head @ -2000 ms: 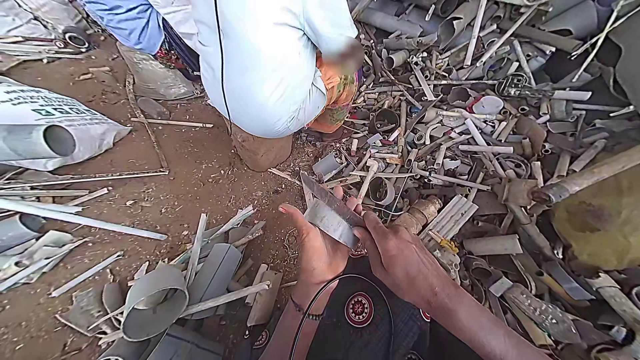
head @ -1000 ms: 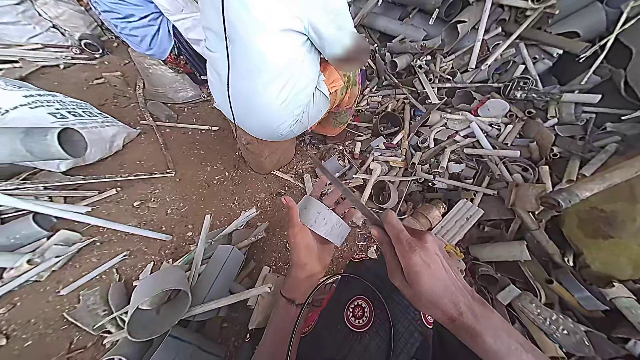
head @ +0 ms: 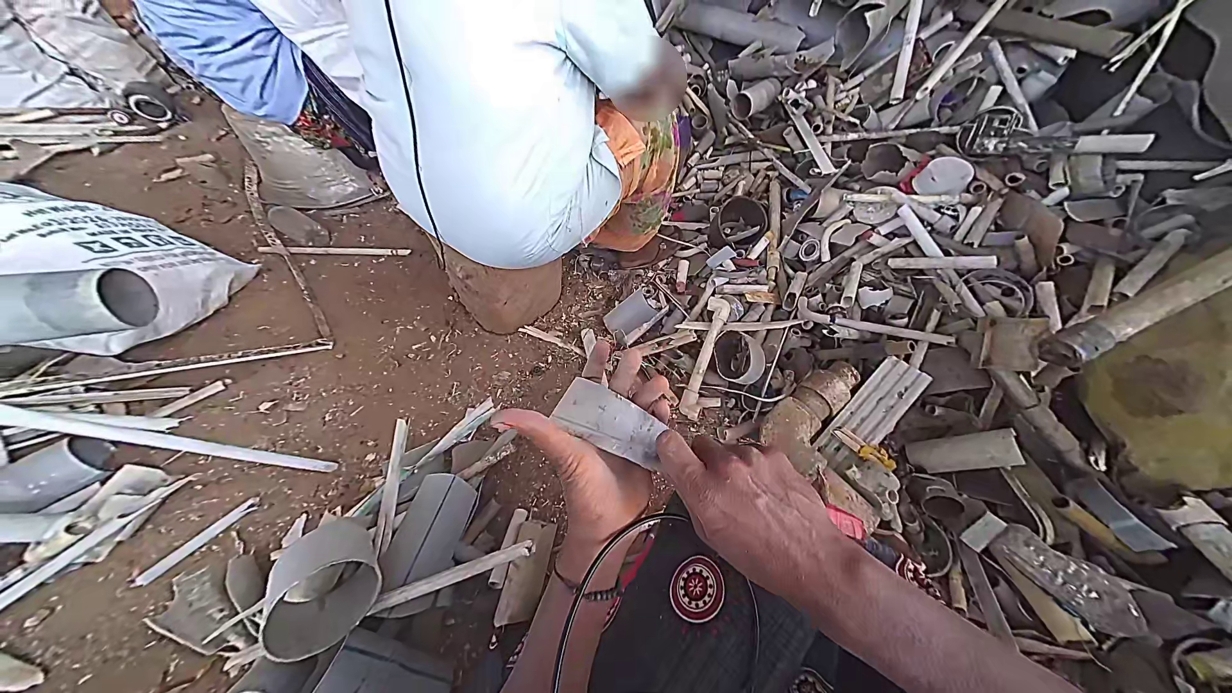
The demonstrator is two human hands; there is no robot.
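Observation:
A short, curved grey plastic pipe piece (head: 608, 422) lies across the palm and fingers of my left hand (head: 602, 481), the thumb spread out to its left. My right hand (head: 751, 500) comes in from the lower right with curled fingers, and its index finger and thumb area touches the piece's right end. No metal blade can be made out clearly now; it may be hidden by the piece or by my right hand. Whether my right fingers pinch the piece or a blade cannot be told.
A person in a pale blue top (head: 491, 125) crouches ahead. Mixed plastic pipe scrap (head: 943, 260) covers the right side. Lower left lie a wide pipe ring (head: 322, 589) and long strips (head: 164, 441). A white woven sack (head: 183, 274) with a grey pipe (head: 63, 303) is at the left.
The metal blade seen in my right hand in the earlier frames is no longer clearly visible. My right hand has come against the pipe piece's right end.

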